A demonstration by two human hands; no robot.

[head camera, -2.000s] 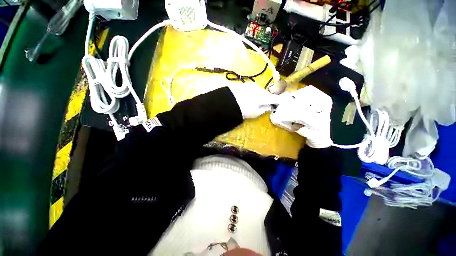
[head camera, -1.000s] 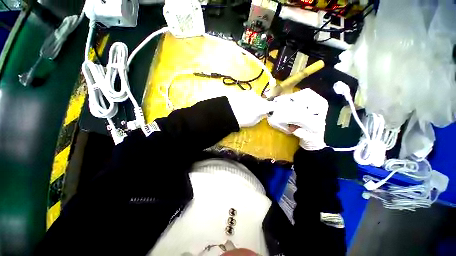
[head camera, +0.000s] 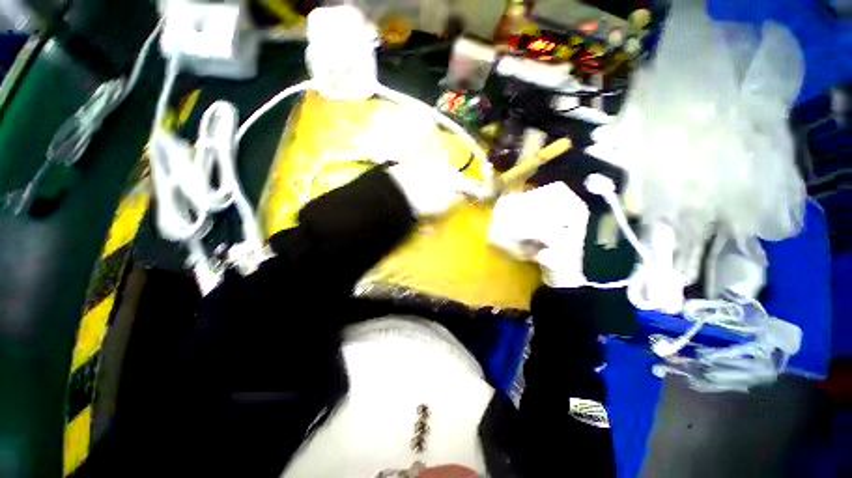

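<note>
My right hand (head camera: pixel 566 245), in a white glove, holds a white socket block (head camera: pixel 519 220) over the yellow mat (head camera: pixel 458 271). Glove and block blend together. A white cord runs from behind this hand to a looped bundle with a plug (head camera: pixel 654 278) at the right. My left hand (head camera: pixel 428 189), also white-gloved, is over the mat, left of the block and apart from it. It is blurred, so its fingers cannot be made out. A tan stick (head camera: pixel 537 162) lies behind the block. A white cable (head camera: pixel 434 112) curves over the mat's back.
White fixed sockets (head camera: pixel 342 51) and another white block (head camera: pixel 207 37) stand at the back left, with looped cords (head camera: pixel 220 159). Behind are a circuit board (head camera: pixel 460 105) and red digits (head camera: pixel 540 45). Clear bags (head camera: pixel 715 140) and a blue bin (head camera: pixel 621 392) are right. The striped belt edge (head camera: pixel 121 224) is left.
My left hand has come away from the block towards the left. My right hand still holds the block. The whole view has shifted and blurred.
</note>
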